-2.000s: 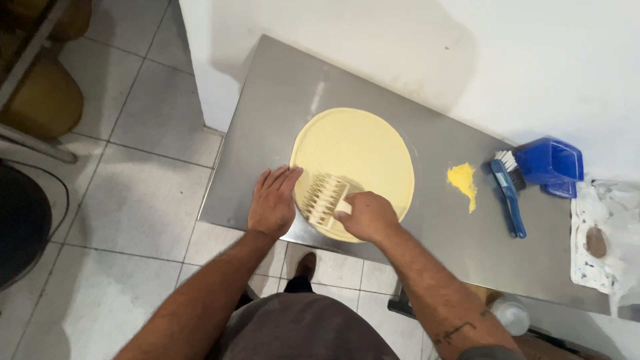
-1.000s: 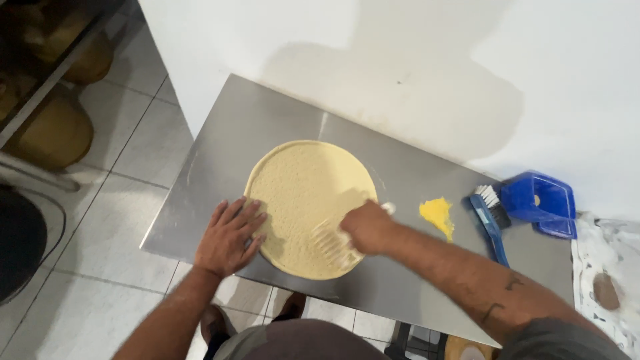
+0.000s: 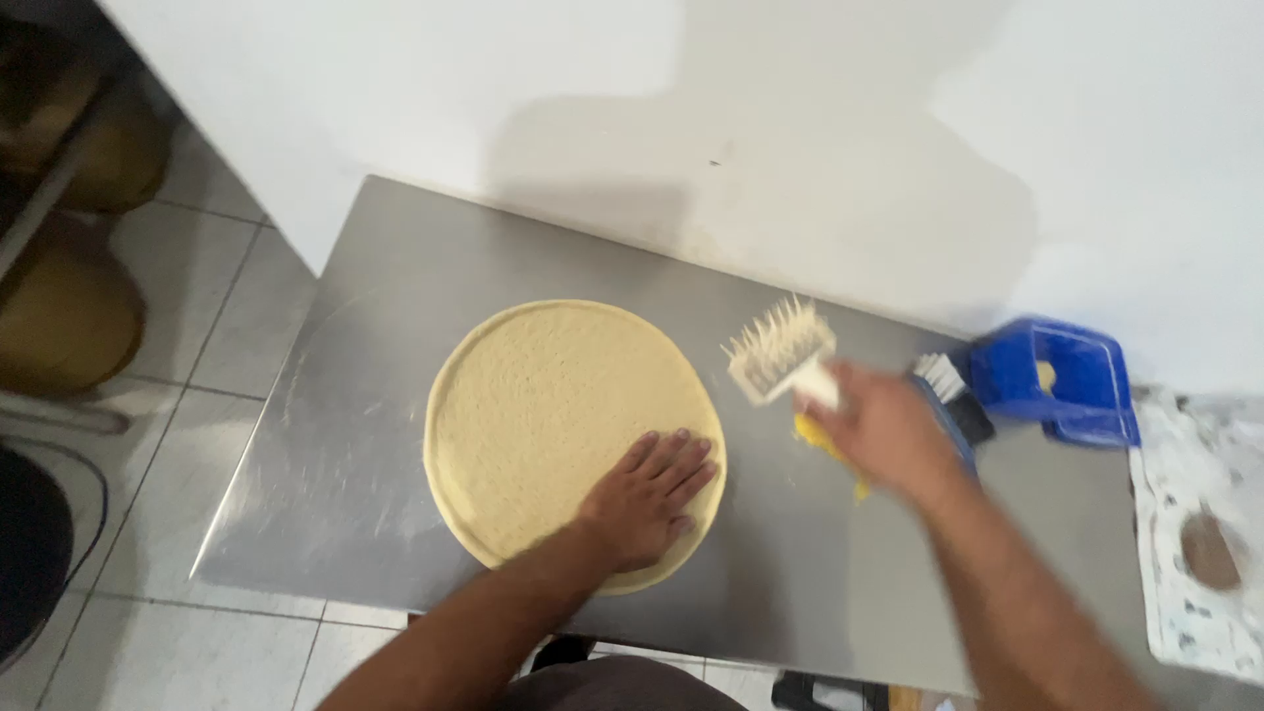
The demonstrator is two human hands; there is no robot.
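Note:
A round of pizza dough (image 3: 553,405) with a raised rim and small prick marks lies flat on the stainless steel table (image 3: 346,513). My left hand (image 3: 647,499) rests palm down on its lower right part, fingers slightly spread. Off the dough, to its right, my right hand (image 3: 884,425) grips the handle of a white spiked dough docker (image 3: 785,351), held above the table with its spikes pointing up and away. A yellow patch (image 3: 820,434) lies partly hidden below my right hand.
Behind my right hand lies a blue brush (image 3: 943,395) with white bristles, beside a blue plastic scoop or bin (image 3: 1057,380). A white, stained surface (image 3: 1195,523) adjoins the table's right end. A white wall (image 3: 612,128) borders the far edge.
My right hand has lifted the docker off the dough and moved it right, toward the brush. My left hand has gone from the dough's left edge onto its lower right part.

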